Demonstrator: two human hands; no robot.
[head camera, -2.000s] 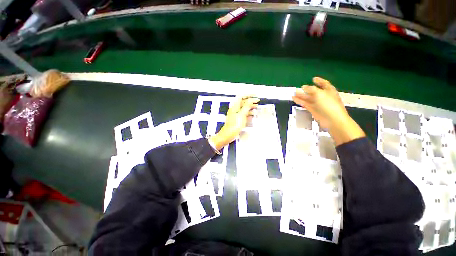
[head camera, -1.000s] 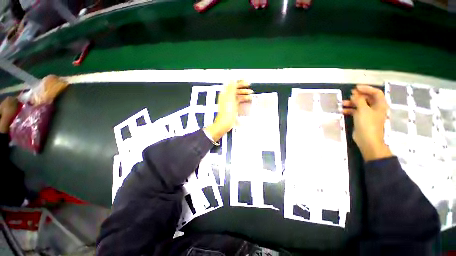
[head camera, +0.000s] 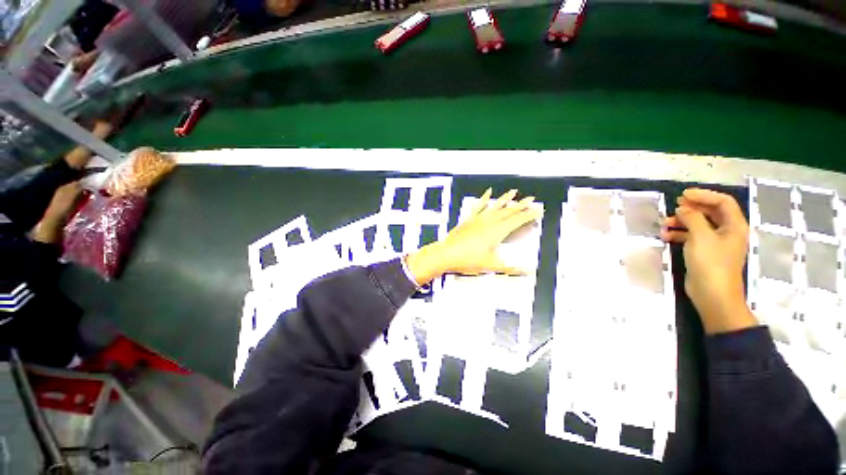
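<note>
My left hand (head camera: 480, 243) lies spread, palm down, across the upper part of the middle white die-cut sheets (head camera: 475, 306). Two of these sheets now show slightly fanned apart, with dark open windows at the lower end. To the right, a sheet stack (head camera: 608, 325) has pale grey pieces at its top and open windows at its bottom. My right hand (head camera: 714, 246) is just right of this stack's upper edge, thumb and fingertips close together. Whether a small piece is between them cannot be told.
Empty die-cut frames (head camera: 315, 278) overlap at the left. A full sheet stack (head camera: 798, 260) lies at the far right. Beyond the pale rail (head camera: 417, 161), red units (head camera: 403, 32) sit on the green belt (head camera: 371, 111). Another person's hands are near a bag of dark red parts (head camera: 107, 232), left.
My left hand has moved right and spread out over the middle sheets, whose lower ends have come apart. My right hand has gone from above the right stack to beside it. The view has shifted.
</note>
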